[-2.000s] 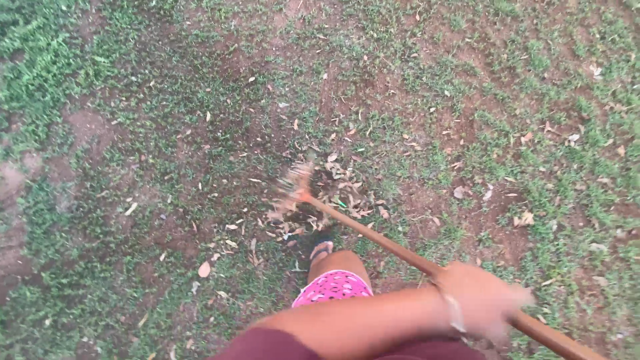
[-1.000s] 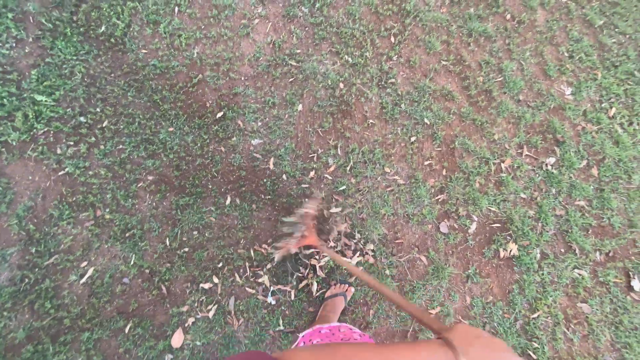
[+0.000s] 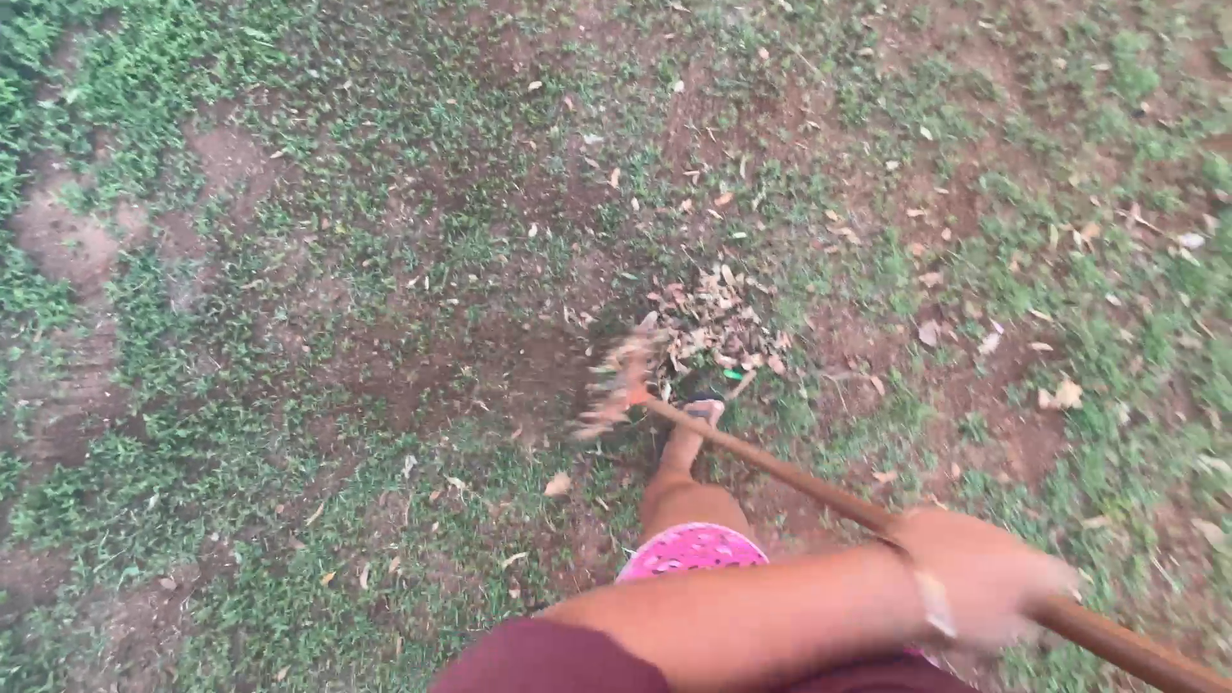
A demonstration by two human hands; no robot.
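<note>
A long wooden handle point(image 3: 789, 478) slants from the lower right to a blurred, fan-shaped rake or broom head point(image 3: 624, 387) with an orange fitting. My left hand point(image 3: 982, 577), blurred and wearing a band at the wrist, is wrapped around the upper handle, the forearm crossing in front of me from the lower left. The head is low over the ground, just left of a small heap of dry leaves point(image 3: 722, 322). A bright green scrap point(image 3: 732, 374) lies at the near edge of the heap. My right hand is out of sight.
My foot in a dark-strapped sandal point(image 3: 703, 409) stands just below the leaf heap, with pink patterned shorts point(image 3: 695, 551) above it. Patchy grass point(image 3: 289, 433) and reddish bare soil surround me. Loose dry leaves are scattered about, among them a pale one point(image 3: 1061, 393) at right.
The rake or broom head has kept moving, blurred in every frame. More of the leaf heap shows beside the head now than a second ago. My left hand stays on the handle.
</note>
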